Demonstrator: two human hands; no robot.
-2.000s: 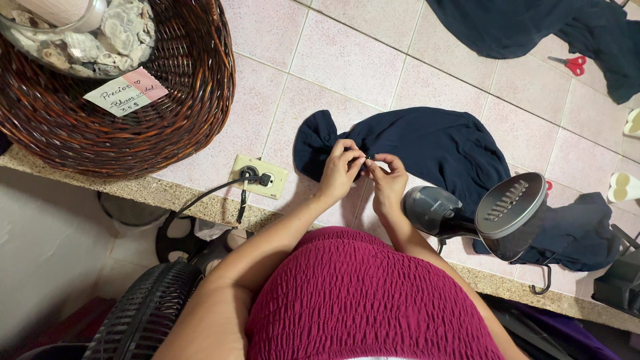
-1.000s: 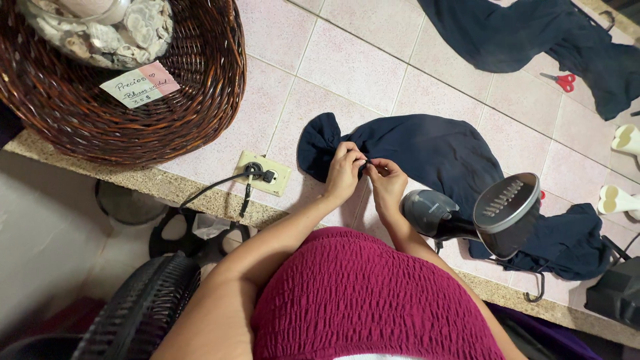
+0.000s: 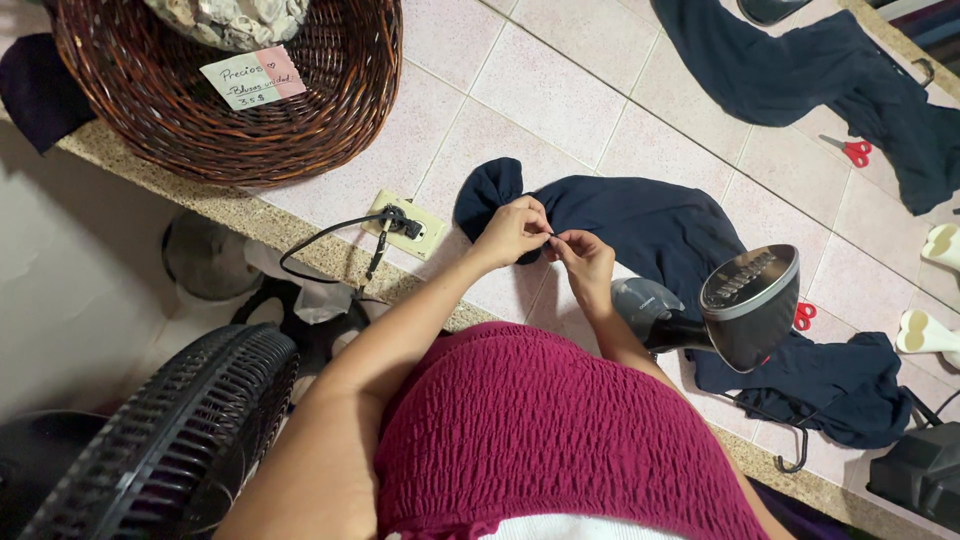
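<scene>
A dark navy garment (image 3: 637,217) lies on the pink tiled counter, its gathered end bunched to the left. At that end my left hand (image 3: 517,231) pinches a small dark bit, seemingly of the fabric, between thumb and fingers. My right hand (image 3: 585,262) meets it fingertip to fingertip and pinches the same spot; the exact detail is too small to tell. Just right of my right wrist is a black handheld garment steamer (image 3: 750,304), its metal plate facing up, beside the navy cloth.
A brown wicker basket (image 3: 352,127) with a handwritten card stands at the upper left. A wall-type outlet (image 3: 409,225) with a plugged cord sits near the counter's edge. Red-handled scissors (image 3: 855,151), another navy garment (image 3: 795,67) and a black hanger (image 3: 802,450) lie rightward. A black fan (image 3: 187,420) stands below left.
Both hands stay together at the garment's gathered end, with only slight finger movement. The garment and the steamer have not plainly moved. The view has shifted a little.
</scene>
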